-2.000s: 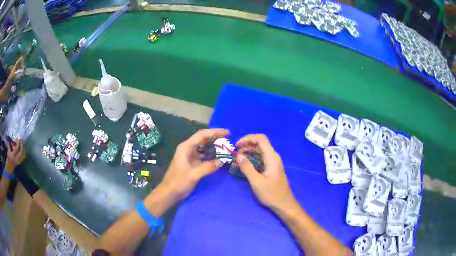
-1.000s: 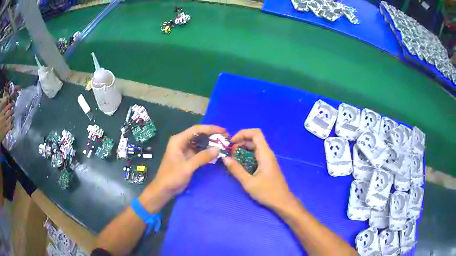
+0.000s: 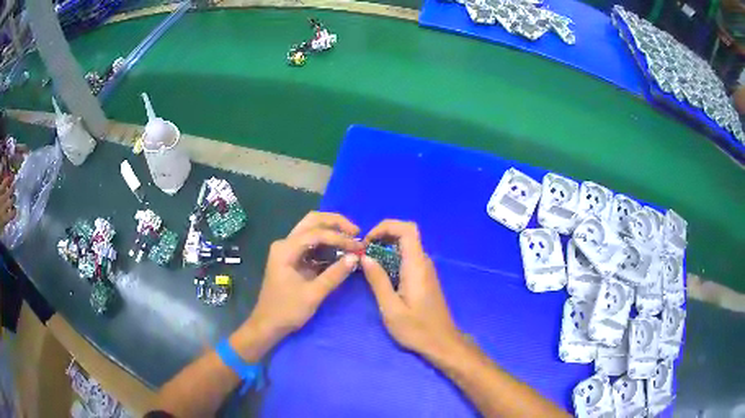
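My left hand (image 3: pixel 298 273) and my right hand (image 3: pixel 406 286) meet over the left part of the blue corrugated sheet (image 3: pixel 351 359). Between them they hold one subassembly. Its green circuit board (image 3: pixel 384 260) shows under my right fingers. A dark part (image 3: pixel 323 254) shows inside my left hand. Something small and red is pinched between the fingertips where the hands meet. The fingers hide most of the white part. A blue band (image 3: pixel 237 363) is on my left wrist.
White socket housings (image 3: pixel 542 259) lie piled at the right. Loose subassemblies (image 3: pixel 100 253) and white squeeze bottles (image 3: pixel 167 155) stand at the left on the dark bench. The green belt (image 3: pixel 368 90) carries another subassembly (image 3: pixel 313 42). Another person's hand (image 3: pixel 6 200) shows at the left edge.
My fingers have closed further over the subassembly, so its white part is now mostly hidden. The subassembly on the belt has moved right. The other person's hand has shifted at the left edge.
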